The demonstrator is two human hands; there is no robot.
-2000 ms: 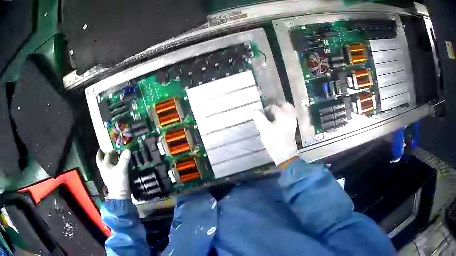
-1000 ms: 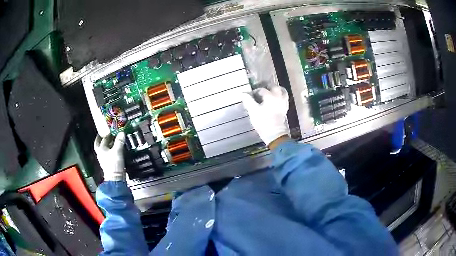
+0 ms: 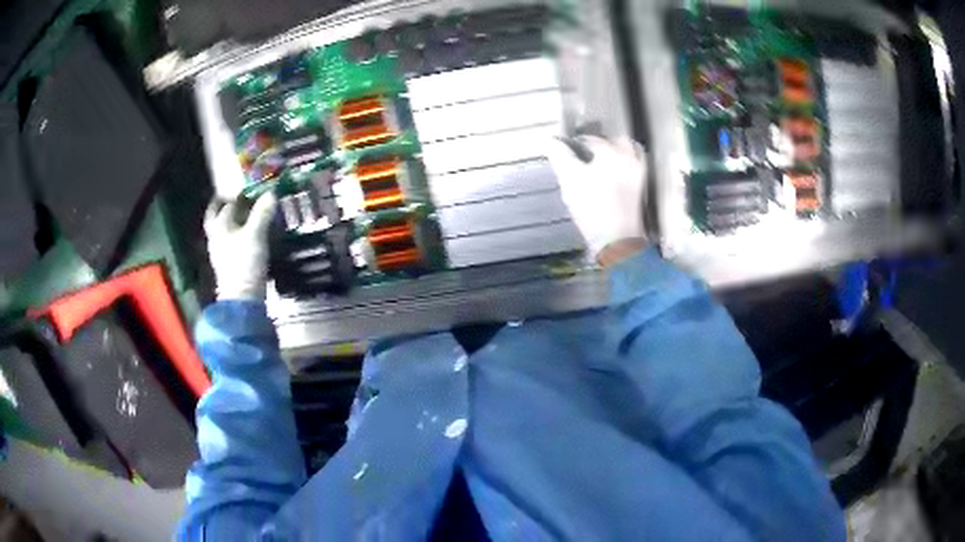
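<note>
A green populated circuit board (image 3: 328,79) with three orange-copper coils and white-silver plates lies in a silver-grey carrier frame (image 3: 215,127) in front of me. My left hand (image 3: 241,241), in a white glove, is at the board's left edge, thumb and fingers touching it. My right hand (image 3: 603,191), also gloved, is at the right end of the silver plates, fingers curled at the board's edge. The fingertips are blurred and partly hidden. The board sits low inside the frame, between both hands.
A second board (image 3: 757,138) lies in another frame to the right, blurred. The conveyor rail (image 3: 455,307) runs along the near side. Black foam sheets (image 3: 90,154) lie at the left, with a red-orange mat (image 3: 159,307) below. A blue holder (image 3: 855,288) hangs at the right.
The view has shifted, so the boards and hands appear higher in the picture. Both hands remain at the ends of the same board.
</note>
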